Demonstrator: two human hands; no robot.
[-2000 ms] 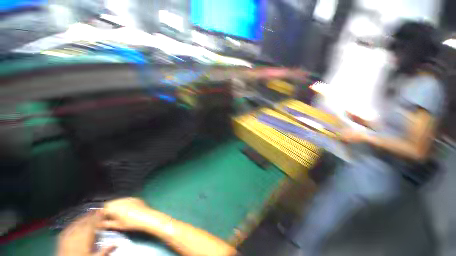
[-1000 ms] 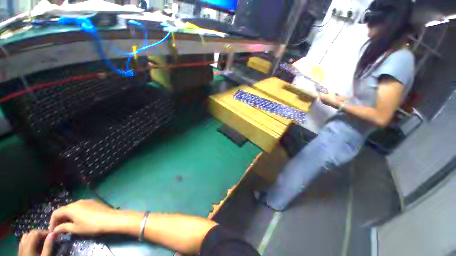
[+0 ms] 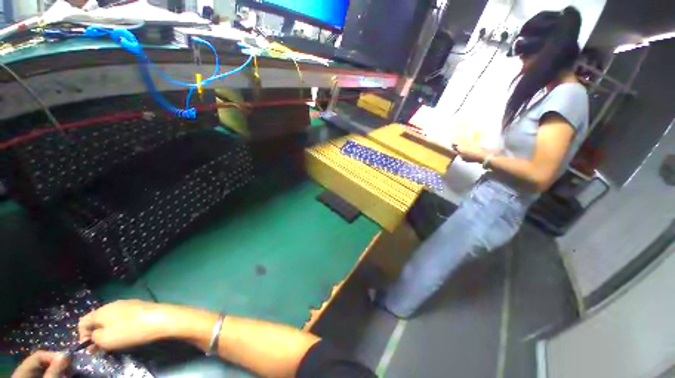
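Note:
A dark circuit board with rows of bright dots (image 3: 55, 319) lies at the lower left of the bench. More dotted board surface (image 3: 107, 365) shows just below my hands. My right hand (image 3: 129, 325), with a silver bracelet at the wrist, pinches a thin dark cable end (image 3: 80, 346) between its fingertips. My left hand (image 3: 43, 365) is cut off by the bottom edge; its fingertips are close to the same cable end, and I cannot tell whether they grip it.
Stacked dotted boards (image 3: 170, 199) stand at the back left of the green mat (image 3: 252, 255). Yellow slotted holders (image 3: 363, 181) carry a patterned board (image 3: 392, 164). A person (image 3: 544, 133) stands at the right. Blue cable (image 3: 148, 74) hangs from the shelf (image 3: 96, 81).
My hands have drawn slightly apart, and the dark cable end now shows between them. The other person's hands have moved, and the patterned board near them no longer shows.

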